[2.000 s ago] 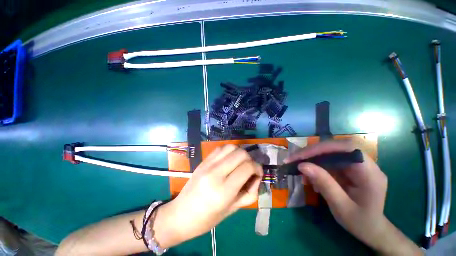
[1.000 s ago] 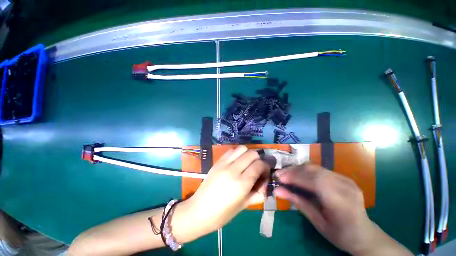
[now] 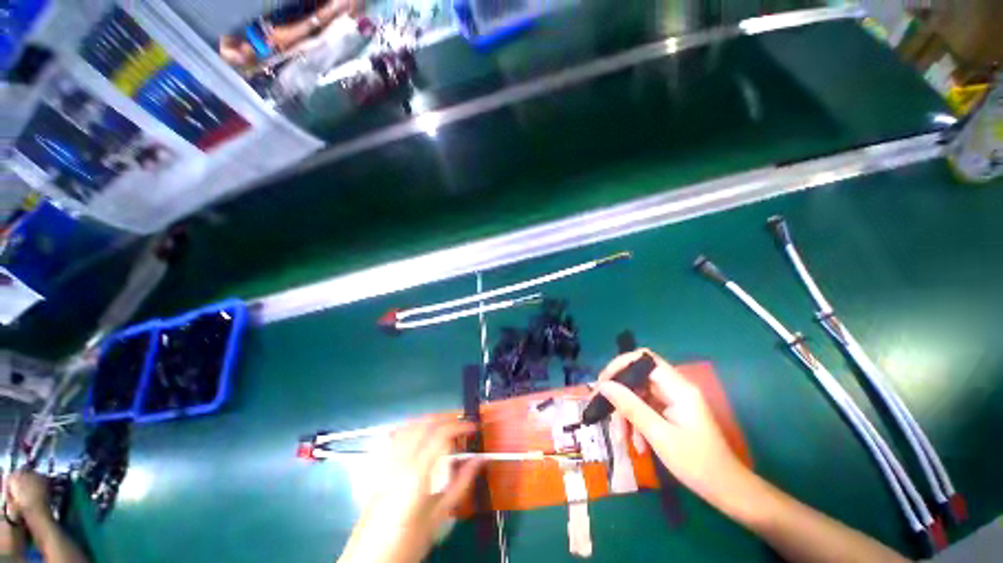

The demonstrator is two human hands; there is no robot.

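My right hand (image 3: 671, 423) is closed round a thick black pen-like tool (image 3: 625, 387), its lower end at the small grey fixture (image 3: 592, 442) on the orange board (image 3: 517, 484). My left hand (image 3: 412, 484) is blurred, over the board's left end. A white cable leg (image 3: 506, 454) runs from between its fingers towards the fixture; whether the fingers grip it I cannot tell. The cable's red-black plug (image 3: 308, 449) lies left of the board. The wire ends at the fixture are too small to make out.
Black connector parts (image 3: 533, 350) are piled behind the board. A two-leg cable (image 3: 495, 297) lies behind them, and two white harnesses (image 3: 858, 374) lie at right. A blue divided bin (image 3: 193, 363) stands at left. Beyond the metal rail (image 3: 616, 220) are posted sheets (image 3: 143, 99) and another person's arm (image 3: 291, 33).
The view has tilted up and turned, showing more of the area beyond the rail. My left hand has moved left from the fixture. The tool now points down-left in my right hand.
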